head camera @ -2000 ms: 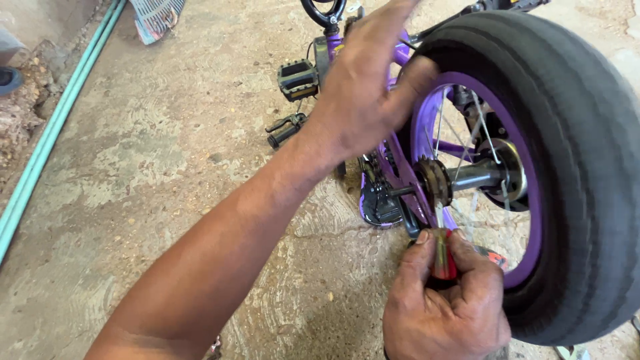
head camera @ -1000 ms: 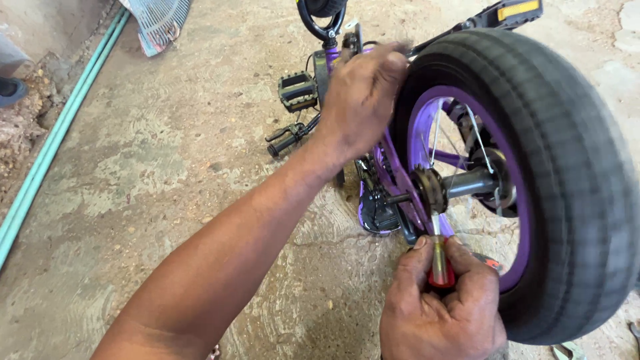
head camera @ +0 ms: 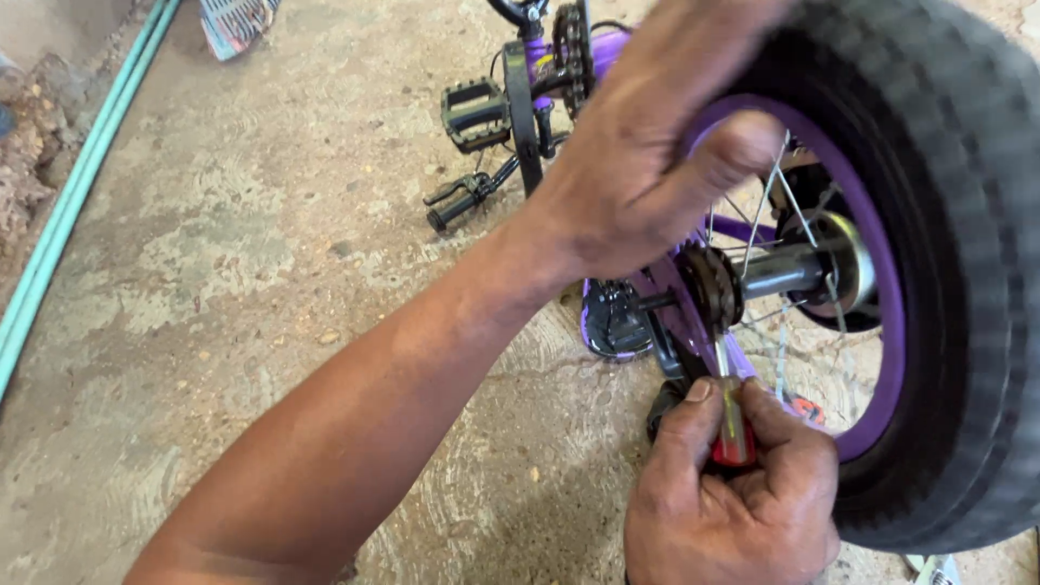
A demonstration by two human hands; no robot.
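Note:
My right hand (head camera: pixel 731 496) grips a screwdriver (head camera: pixel 734 431) with a clear and red handle. Its metal shaft points up to the rear sprocket (head camera: pixel 715 288) of a small bicycle; the tip's exact contact cannot be made out. My left hand (head camera: pixel 658 179), blurred, is at the near side of the wheel's black tyre (head camera: pixel 967 268), thumb apart and upper fingers out of clear view. The wheel has a purple rim (head camera: pixel 892 341), thin spokes and a dark hub (head camera: pixel 784 272). The tyre's tread is blurred.
A pedal (head camera: pixel 475 115), chainring (head camera: pixel 573 57) and handlebar grip (head camera: pixel 455 210) lie beyond my left forearm. Teal pipes (head camera: pixel 81 191) run along the concrete floor (head camera: pixel 244 268) at the left. A saddle (head camera: pixel 617 321) is under the frame.
My left hand has moved at the tyre, its thumb lifting outward since one second ago. The screwdriver stays in my right hand by the sprocket. The view has shifted somewhat closer.

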